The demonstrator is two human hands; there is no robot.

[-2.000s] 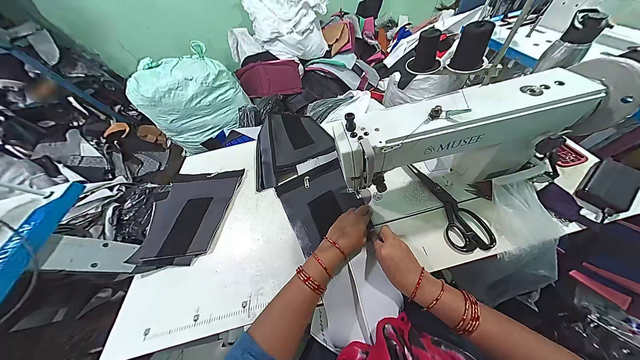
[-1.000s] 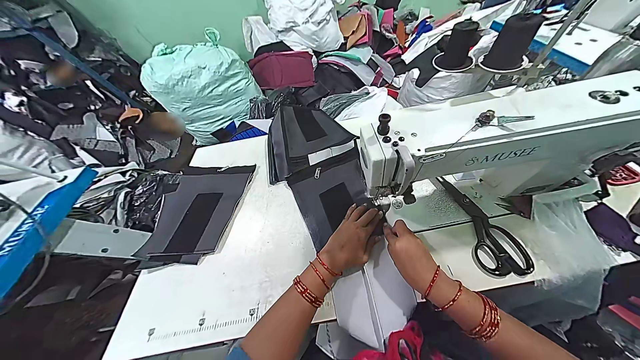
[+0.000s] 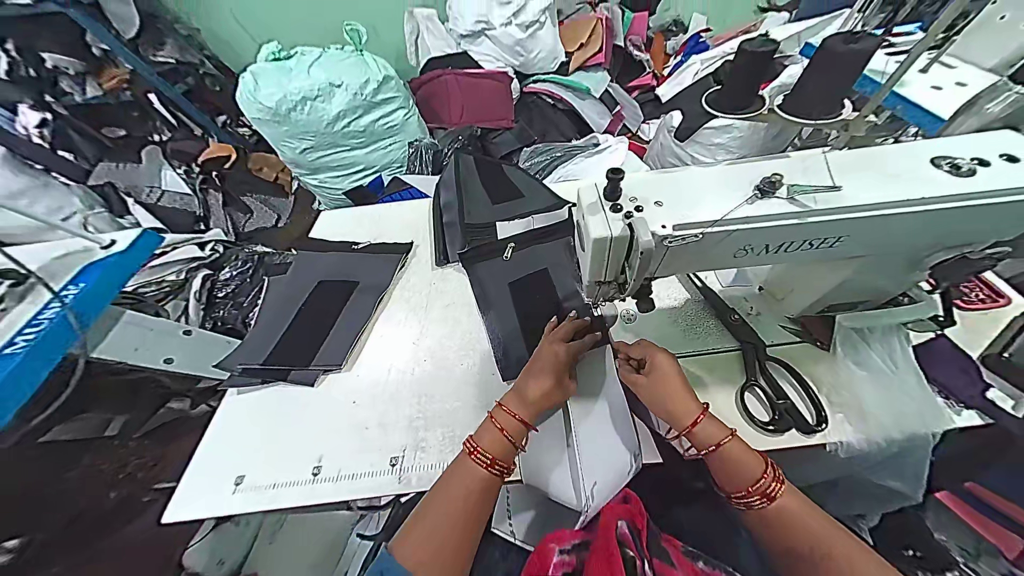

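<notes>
My left hand (image 3: 558, 360) lies on the dark fabric panel (image 3: 498, 324), its fingertips pressing the edge just in front of the presser foot (image 3: 602, 308) of the white sewing machine (image 3: 800, 216). Close beside it, my right hand (image 3: 658, 376) pinches the edge of the work with thumb and finger. The panel has a zipper pull (image 3: 509, 250) and a black rectangular patch; its white underside (image 3: 596, 424) hangs over the table edge toward me. More dark panels (image 3: 480, 188) join it behind. Black-handled fabric scissors (image 3: 768, 368) lie to the right of my right hand.
A stack of dark panels (image 3: 320, 308) lies at the left of the white table (image 3: 320, 448). Behind stand a pale green bag (image 3: 332, 112), heaped fabric scraps and black thread cones (image 3: 828, 76). Clear plastic (image 3: 888, 384) hangs at right; a blue-and-white machine part (image 3: 72, 312) stands at left.
The view has shifted slightly. Both hands stay at the presser foot, and my right fingers keep close to the fabric edge.
</notes>
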